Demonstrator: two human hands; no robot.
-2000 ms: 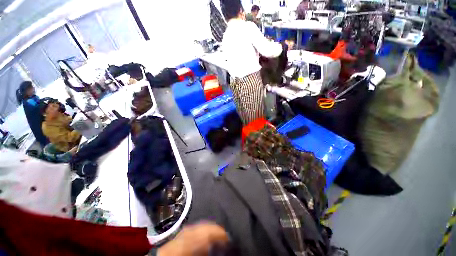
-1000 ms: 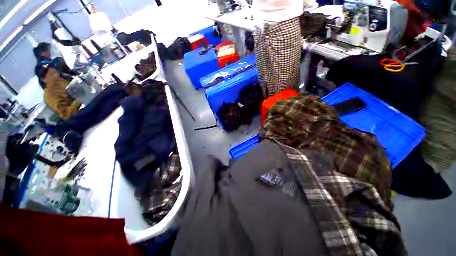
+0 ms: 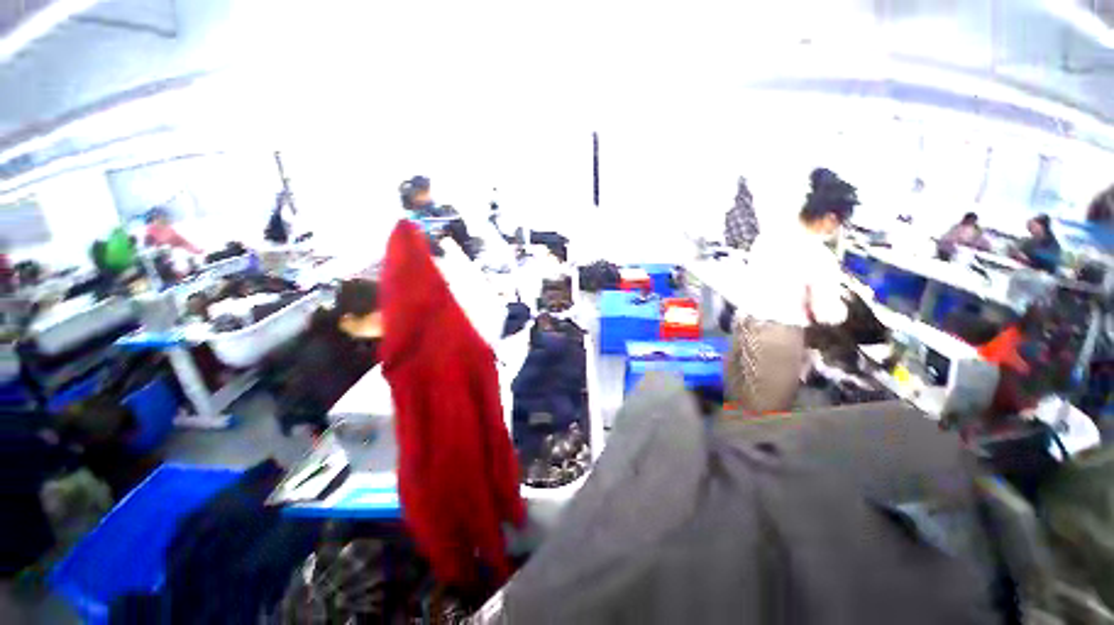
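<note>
A large dark grey garment (image 3: 782,525) fills the lower middle and right, raised close in front of me and blurred. Its upper edge hides part of the floor and crates behind it. A red sleeve (image 3: 452,415) stands upright left of the garment, its lower end near the garment's left edge. Neither of my hands can be made out; the garment or the picture's edge may hide them.
A white trough (image 3: 596,427) holds navy and plaid cloth beyond the sleeve. Blue crates (image 3: 629,324) with a red box (image 3: 680,320) stand behind. A person in white (image 3: 788,293) stands by sewing machines on the right. A blue crate (image 3: 134,537) with dark cloth is lower left.
The view has lifted and swung left. The grey garment now stands higher across the view, its plaid lining mostly out of sight. The red sleeve has risen from the lower left corner.
</note>
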